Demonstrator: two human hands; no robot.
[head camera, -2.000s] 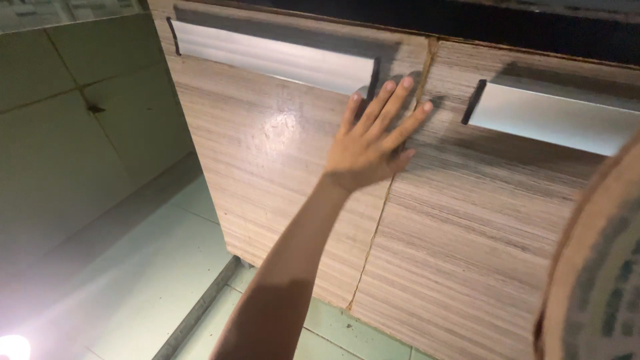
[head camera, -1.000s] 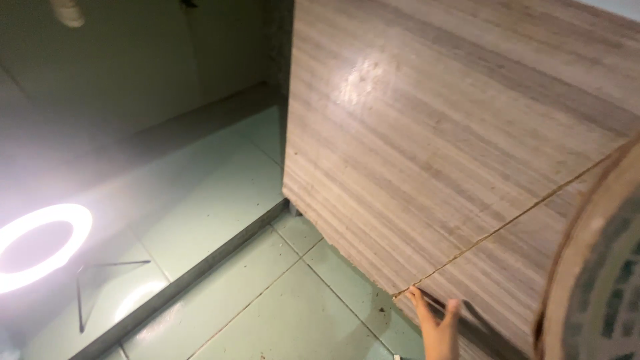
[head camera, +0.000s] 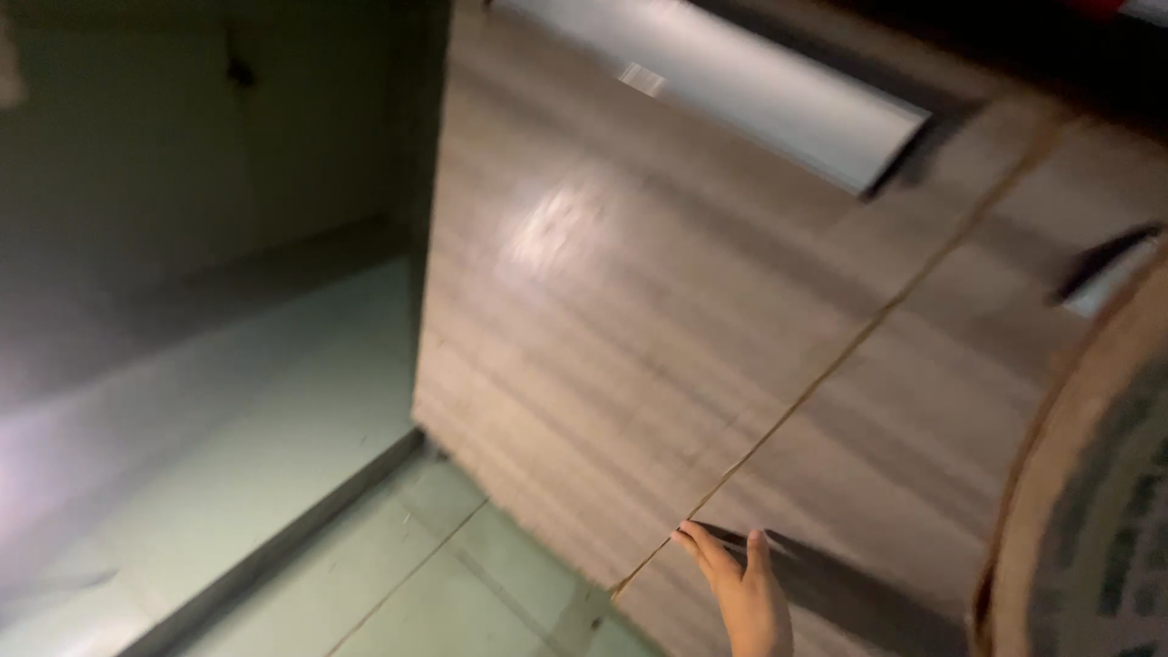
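My left hand (head camera: 744, 584) is at the lower middle of the view. Its fingertips rest at the narrow seam between two wood-grain cabinet doors, near their lower end, with the thumb raised apart to the right. Nothing is held in it. The left cabinet door (head camera: 639, 319) fills the middle and has a wide silver handle (head camera: 776, 91) near its top. Part of the right cabinet door (head camera: 922, 438) lies beyond the seam, with the dark end of its own handle (head camera: 1109, 265) showing. My right hand is out of view.
A round object with a brown rim (head camera: 1013, 511) stands close at the right edge. Green floor tiles (head camera: 411, 566) lie below the doors. At the left, a dark raised strip (head camera: 292, 538) runs along the floor beside a glossy surface.
My left hand was by the handles at the top of the doors two seconds ago; it is now low on the seam. The view has tilted and shifted.
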